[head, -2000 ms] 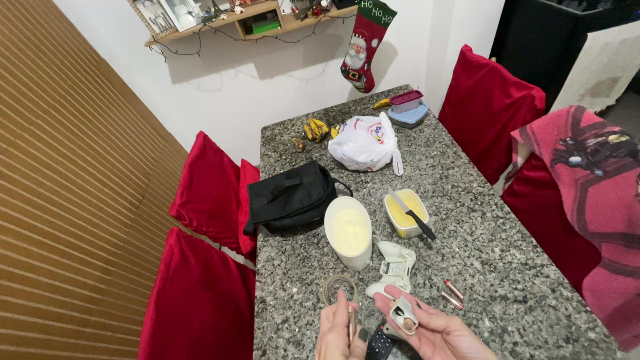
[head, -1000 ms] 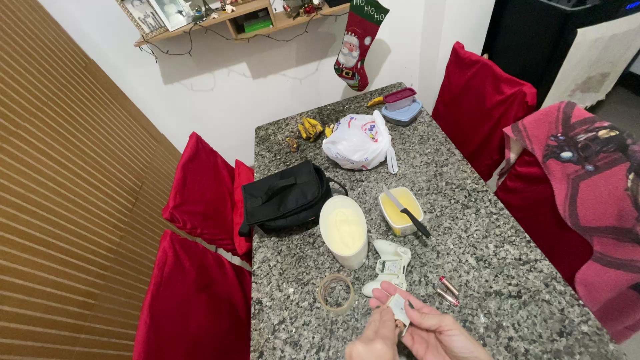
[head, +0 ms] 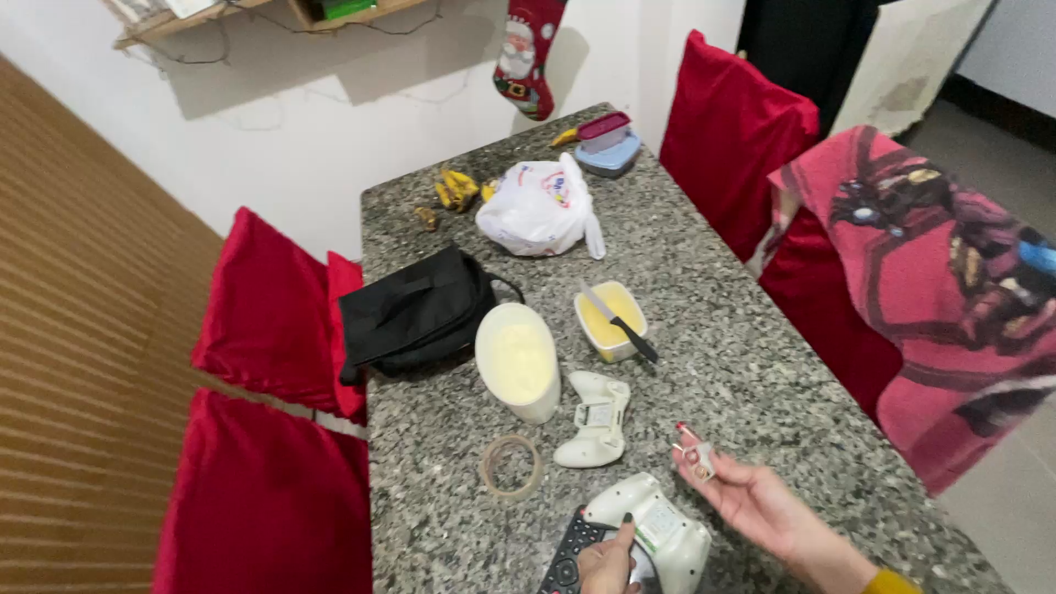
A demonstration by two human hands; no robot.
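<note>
My right hand point(head: 755, 503) holds a small white battery holder point(head: 700, 462), with its inner side showing, over the right part of the table. Beyond the fingertips a red-ended battery point(head: 687, 431) is partly visible. With its index finger, my left hand point(head: 606, 565) touches a white game controller point(head: 676, 536) lying back up near the front edge; whether it grips the controller I cannot tell. Under that hand are a black remote control point(head: 569, 553) and a partly hidden round object. A second white controller point(head: 596, 419) lies back up farther off, beside a roll of clear tape point(head: 511, 467).
Farther back stand an oval white tub point(head: 518, 363), a yellow-filled container point(head: 606, 330) with a black-handled knife point(head: 631, 338) across it, a black bag point(head: 421, 313), a white plastic bag point(head: 536, 210), bananas point(head: 456, 190) and stacked lidded containers point(head: 609, 148). Red-covered chairs point(head: 264, 495) flank the granite table point(head: 701, 330).
My left hand has left the battery holder and moved left to the nearer controller. My right hand has moved right with the holder. The tape roll, earlier at my left hand, lies on the table.
</note>
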